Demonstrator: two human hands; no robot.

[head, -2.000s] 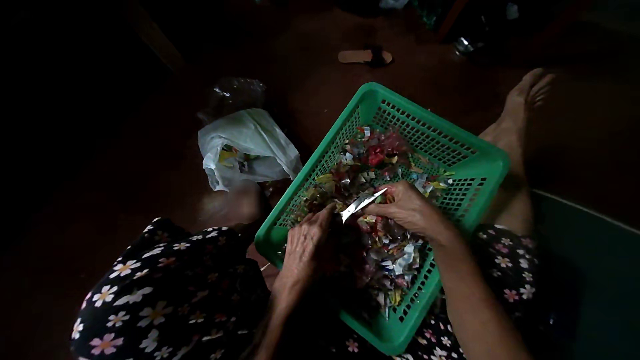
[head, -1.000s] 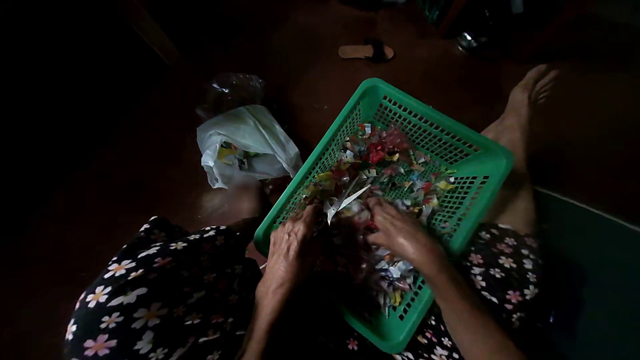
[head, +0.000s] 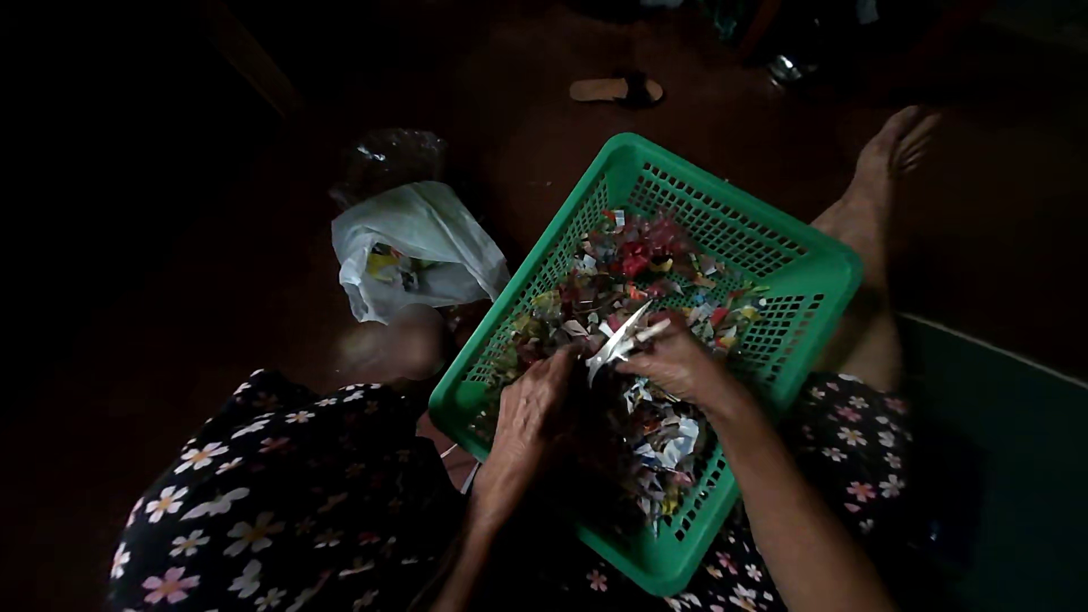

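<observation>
Across my lap lies a green plastic basket (head: 731, 200) with perforated sides, holding many small coloured scraps (head: 637, 255) that look like cut wrappers or plastic. Over its middle are scissors (head: 619, 336), pale and metallic, their blades pointing up and to the right. My left hand (head: 531, 408) is at the lower left end of the scissors; its fingertips are dark, and I cannot tell what they hold. My right hand (head: 676, 361) has its fingers closed on a whitish strip (head: 648, 331) beside the blades.
A white plastic bag (head: 425, 242) with yellow and dark pieces inside lies on the dark floor, left of the basket. Clear plastic (head: 395, 157) is behind it. A sandal (head: 616, 89) lies farther off. My bare foot (head: 888, 157) and a green surface (head: 994, 425) are at the right.
My right hand was low among the scraps a second ago; it has come up beside the blades with a whitish strip in its fingers. The left hand stays near the basket's middle.
</observation>
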